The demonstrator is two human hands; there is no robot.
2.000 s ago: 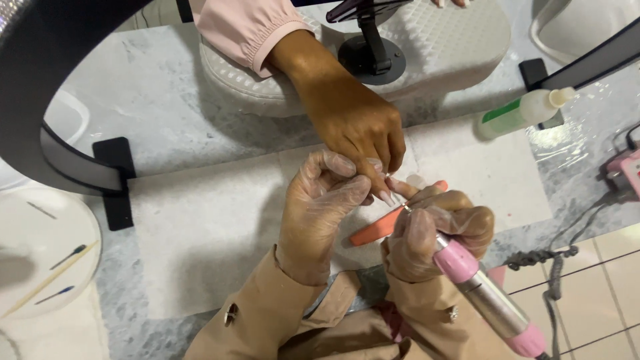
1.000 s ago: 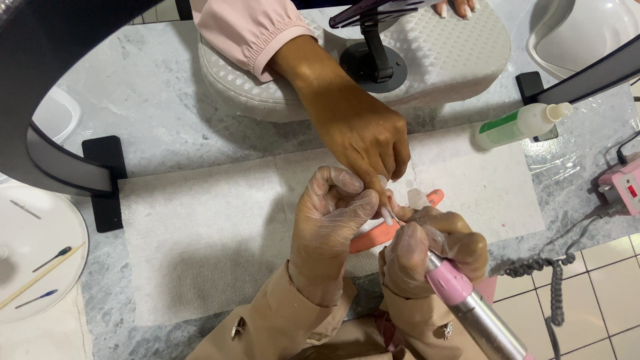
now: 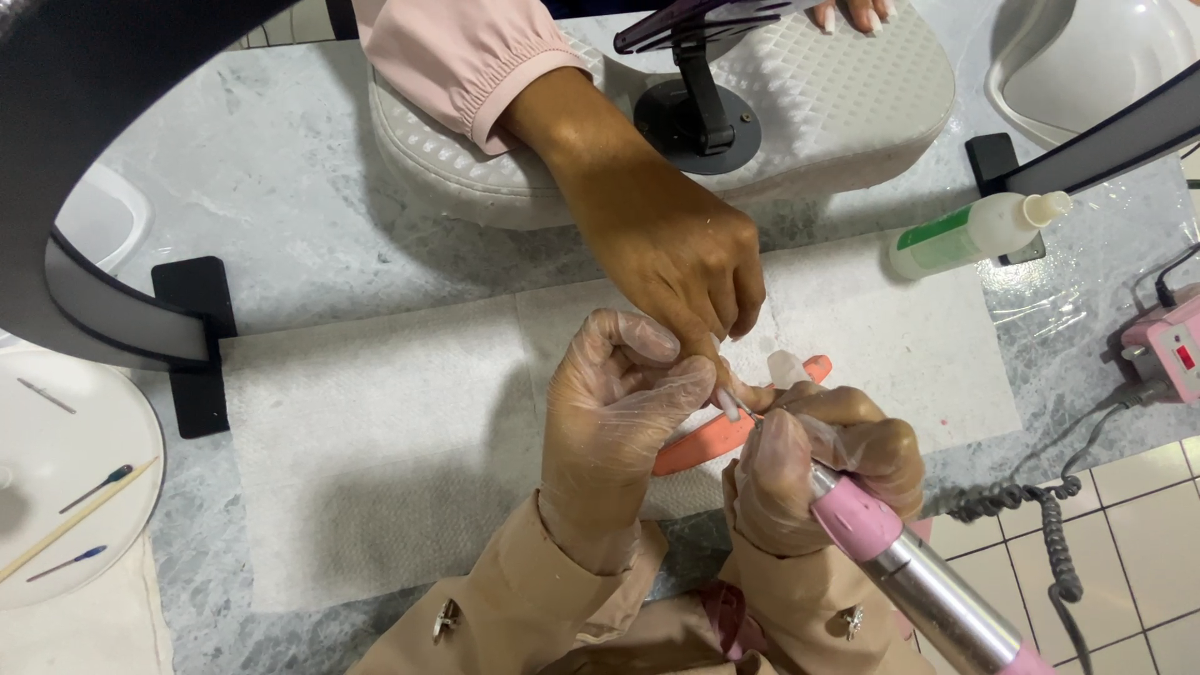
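My left hand (image 3: pixel 619 412), in a clear thin glove, pinches a finger of another person's hand (image 3: pixel 670 234), which reaches down from a pink sleeve. My right hand (image 3: pixel 816 459), gloved too, grips a pink and silver electric nail drill (image 3: pixel 900 553). Its thin metal bit touches or nearly touches the long pale nail (image 3: pixel 728 405) of the held finger; which of the two I cannot tell. Under the fingers an orange nail file (image 3: pixel 703 444) lies on a white paper towel (image 3: pixel 394 422), partly hidden by my hands.
A padded armrest (image 3: pixel 844 94) carries a black phone stand (image 3: pixel 703 122). A plastic bottle (image 3: pixel 966 234) stands at the right, near the pink drill control box (image 3: pixel 1167 347) with its coiled cord (image 3: pixel 1059 544). At the left are a black lamp foot (image 3: pixel 199 347) and a white plate (image 3: pixel 75 497) with small tools.
The other person's hand and both of mine remain together at the nail. The drill's bit sits closer along the held finger's nail than two seconds ago. The view has shifted slightly.
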